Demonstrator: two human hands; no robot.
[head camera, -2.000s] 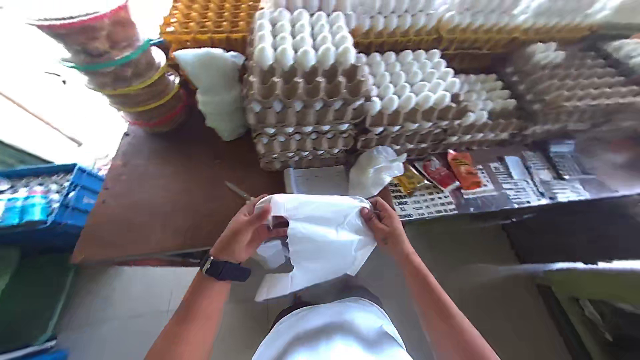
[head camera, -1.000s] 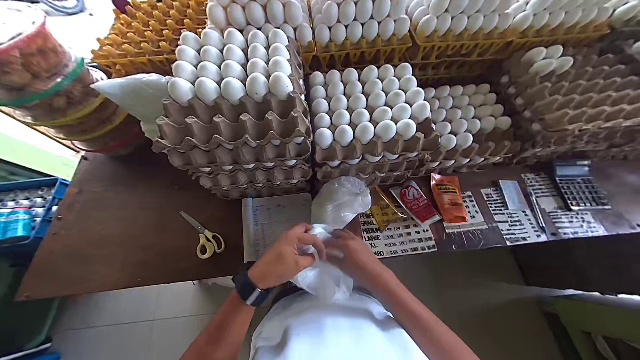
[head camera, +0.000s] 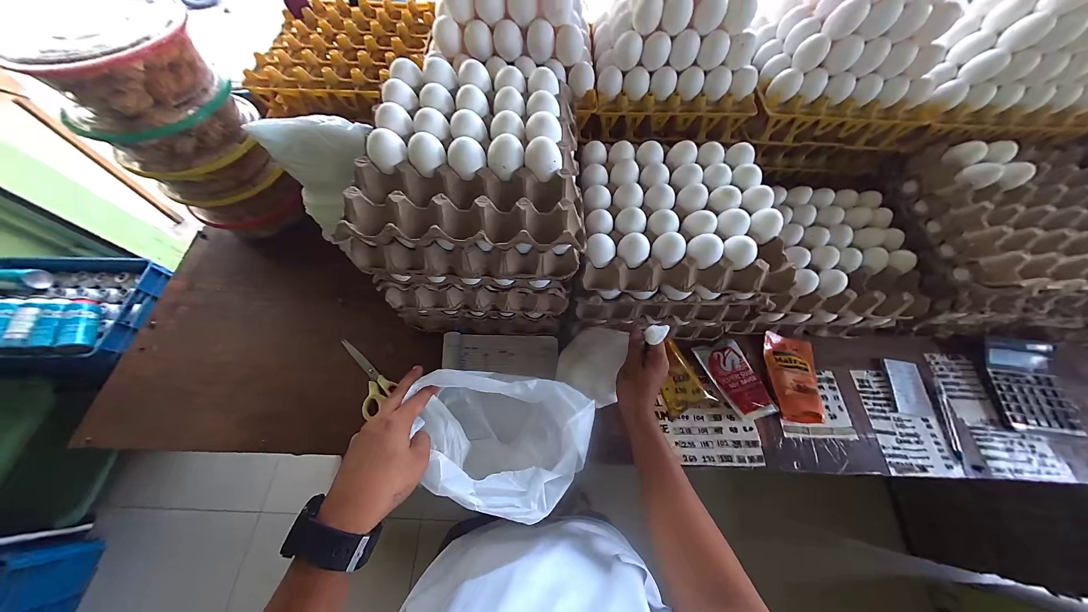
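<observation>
My left hand (head camera: 391, 455) grips the rim of a white plastic bag (head camera: 510, 433), whose mouth is spread wide at the front edge of the table. My right hand (head camera: 643, 374) is closed around the neck of a small, filled whitish plastic bag (head camera: 592, 365), its twisted top showing above my fingers. Behind the hands stand cardboard trays of white eggs (head camera: 467, 153), with a second stack (head camera: 680, 204) to their right. Yellow-handled scissors (head camera: 374, 382) lie just left of my left hand. A pad of ruled paper (head camera: 500, 353) lies behind the open bag.
On the right of the brown table (head camera: 229, 374) are a red sachet (head camera: 735, 378), an orange sachet (head camera: 794, 378), handwritten price sheets and a calculator (head camera: 1035, 395). Stacked round tubs (head camera: 195, 110) rise at the left, above a blue crate (head camera: 127, 314) of cans. Yellow egg trays (head camera: 340, 51) stand behind.
The white bag, bunched between both hands a second ago, now hangs spread from my left hand. My right hand has moved off it to the small bag on the table.
</observation>
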